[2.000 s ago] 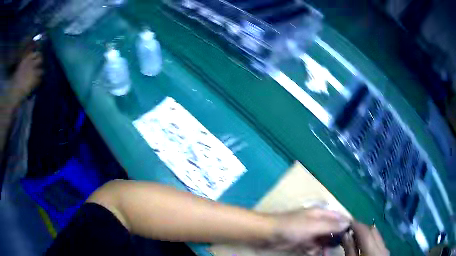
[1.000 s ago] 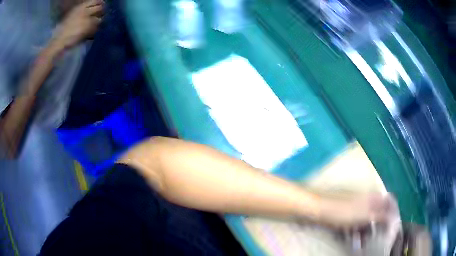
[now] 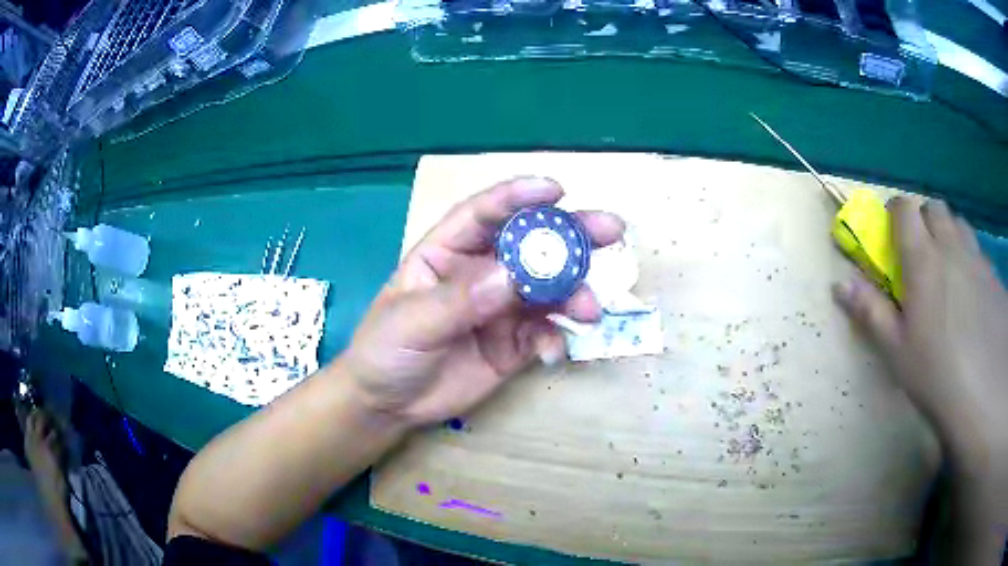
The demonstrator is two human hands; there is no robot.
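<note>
My left hand (image 3: 437, 315) holds a round black part (image 3: 543, 254) between thumb and fingers above the tan board. The part's face, with a ring of pale dots and a pale metallic centre, is turned towards me. My right hand (image 3: 940, 321), at the board's right edge, is around a yellow hand tool (image 3: 868, 240). The tool's thin metal rod points up and left. Part of the tool is hidden by the fingers.
The tan board (image 3: 531, 475) bears dark crumbs (image 3: 752, 426) and a small smudged white wipe (image 3: 617, 334). At left are a spotted cloth (image 3: 249, 337), thin picks (image 3: 293, 252) and two squeeze bottles (image 3: 111, 250). Clear trays (image 3: 663, 42) stand behind. A person's hand (image 3: 42, 437) shows at far left.
The view has swung right and levelled. My hands, earlier together at lower right, are now apart: the left is raised with the black part, the right is at the yellow tool.
</note>
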